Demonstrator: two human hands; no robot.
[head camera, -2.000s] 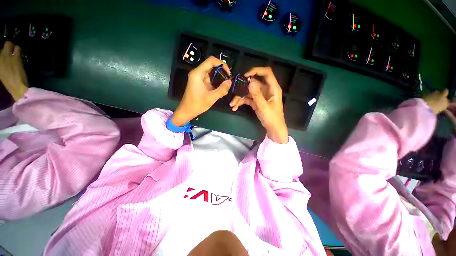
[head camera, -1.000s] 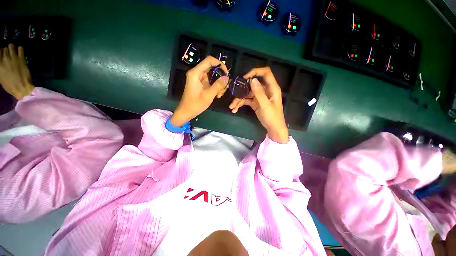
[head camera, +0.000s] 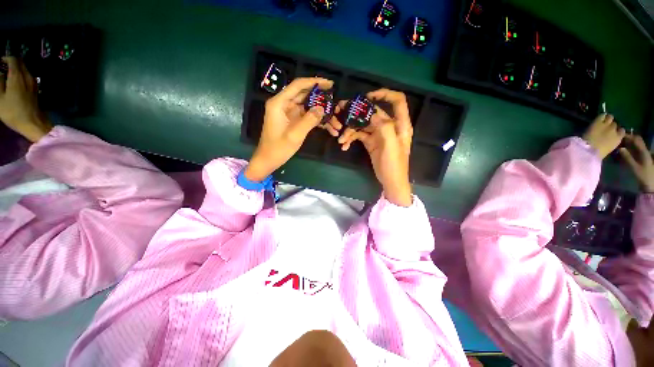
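My left hand (head camera: 285, 129), with a blue wrist strap (head camera: 255, 180), holds a black watch body (head camera: 320, 102) between thumb and fingers. My right hand (head camera: 388, 136) holds another watch body (head camera: 358, 111) just to its right. Both faces are lit with red and whitish marks and face up towards me. Both hands are above the near parts tray (head camera: 439, 154). A lit unit (head camera: 272, 77) sits in the tray's far left pocket. My hands hide the tray's middle pockets in part.
Loose lit units (head camera: 385, 16) lie on the blue mat (head camera: 351, 25) beyond. Another filled tray (head camera: 527, 64) is at far right. A small white label (head camera: 449, 145) is on the near tray's right end. People in pink coats work on the left (head camera: 79, 215) and right (head camera: 531, 236).
The two held units' faces have turned up and now show brighter red and whitish marks. The right neighbour's hands have moved up to the bench, and the left neighbour's hand has shifted slightly.
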